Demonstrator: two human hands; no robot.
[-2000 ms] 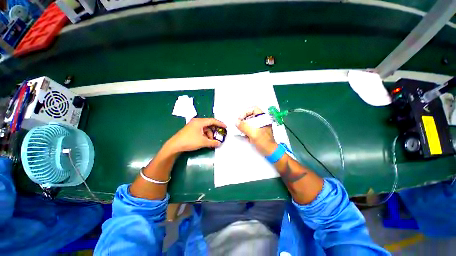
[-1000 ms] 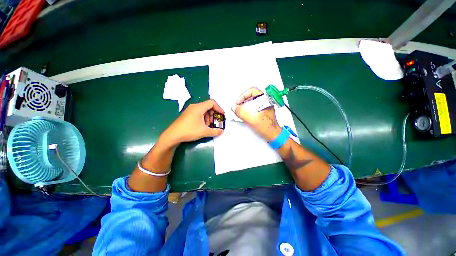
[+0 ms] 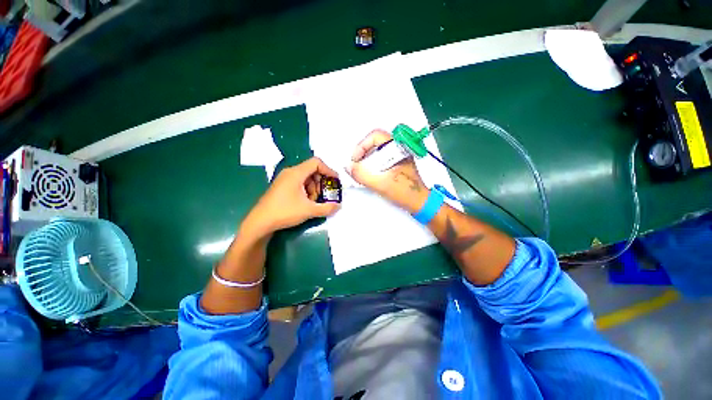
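My left hand [image 3: 295,197] holds a small black component [image 3: 330,189] with gold and white marks between thumb and fingers, over the left edge of the white paper sheet [image 3: 371,234]. My right hand [image 3: 394,176] holds a clear-white dispensing syringe [image 3: 388,155] like a pen, just right of the component. A small gap shows between the two hands; the syringe's tip is too small to make out. The syringe's green cap [image 3: 410,140] points up and right. A clear air hose [image 3: 507,139] and a thin black cord [image 3: 484,203] run from it to the right.
A crumpled tissue [image 3: 260,147] lies left of the sheet. A light-blue fan [image 3: 74,269] and white box with a fan grille [image 3: 58,186] stand at left. The black dispenser controller [image 3: 667,109] and a white rounded piece [image 3: 582,58] are at right. Another component [image 3: 364,37] lies beyond the rail.
The camera view has shifted and turned slightly. Both hands keep their grips and stay close together over the sheet. The component beyond the rail appears further left and higher in the picture.
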